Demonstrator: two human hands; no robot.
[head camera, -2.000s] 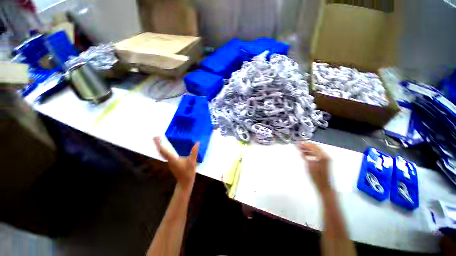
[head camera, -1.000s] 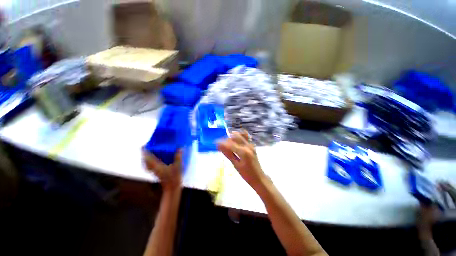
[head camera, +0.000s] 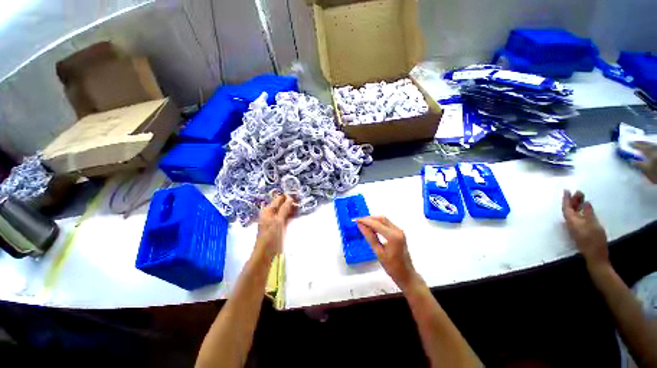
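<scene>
A single blue blister tray (head camera: 350, 238) lies on the white table before me; no coil shows in its visible hollows. My right hand (head camera: 387, 246) is over its right side, fingertips together above the tray; whether they hold something small I cannot tell. My left hand (head camera: 275, 220) is at the front edge of the heap of coiled white cables (head camera: 297, 147), fingertips touching the coils; a firm grip cannot be made out. The stack of empty blue trays (head camera: 184, 236) stands at left, untouched.
Two filled trays (head camera: 484, 192) lie side by side at right. Behind are an open adapter carton (head camera: 392, 132), flattened retail boxes (head camera: 511, 100) and blue spare stacks (head camera: 193, 162). A neighbour's hand (head camera: 585, 228) and another hand holding a box are at far right. A kettle (head camera: 27, 228) stands far left.
The view has turned right. A single tray now lies before me, away from the stack. My left hand has left the stack and reached the heap; my right hand has moved over the single tray.
</scene>
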